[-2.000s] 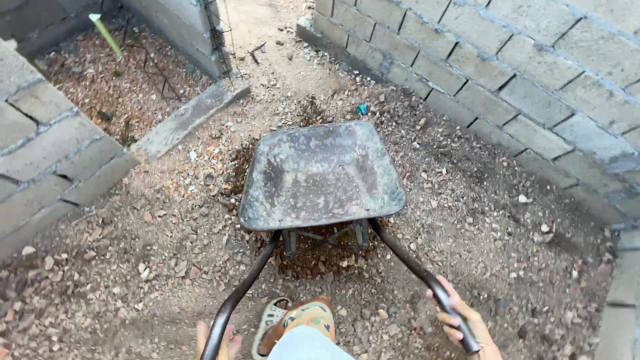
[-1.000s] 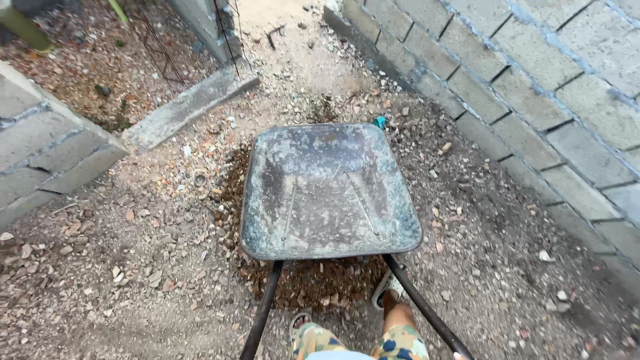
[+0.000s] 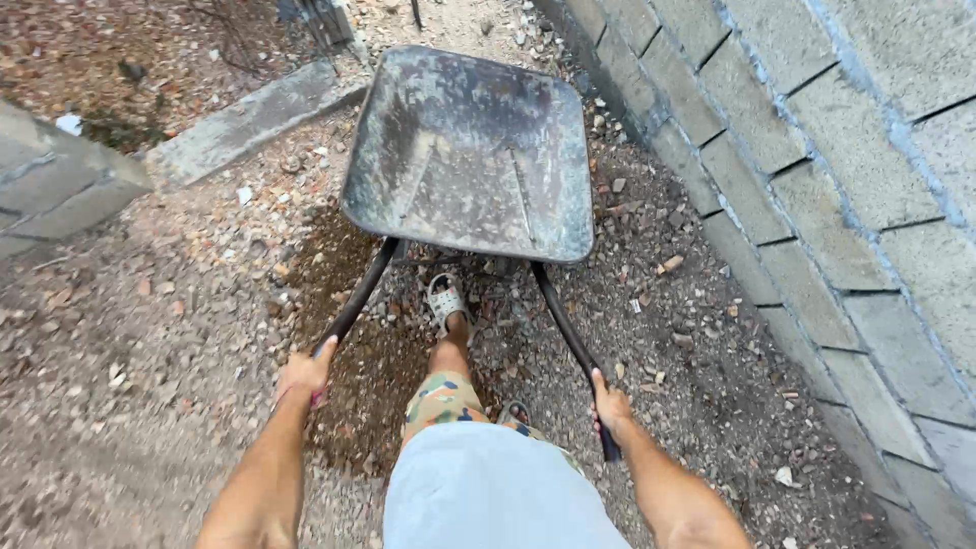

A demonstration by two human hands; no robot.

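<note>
An empty, worn metal wheelbarrow tray (image 3: 473,160) is ahead of me, spotted with rust and dried residue. My left hand (image 3: 306,372) grips the end of the left tubular handle (image 3: 358,301), a bracelet on its wrist. Around the right handle (image 3: 563,320) my right hand (image 3: 610,402) is closed, and the handle's dark end sticks out below it. Both handles run from under the tray's near edge. The wheel is hidden beneath the tray.
A concrete block wall (image 3: 808,191) runs along the right. At the left are a low block wall end (image 3: 69,179) and a concrete sill (image 3: 244,122). Loose gravel (image 3: 686,366) covers the ground. My sandalled feet (image 3: 446,301) are between the handles.
The wheelbarrow has moved forward towards the passage beside the sill. Both hands, out of view one second ago, now show on the handles. My view has shifted along with it.
</note>
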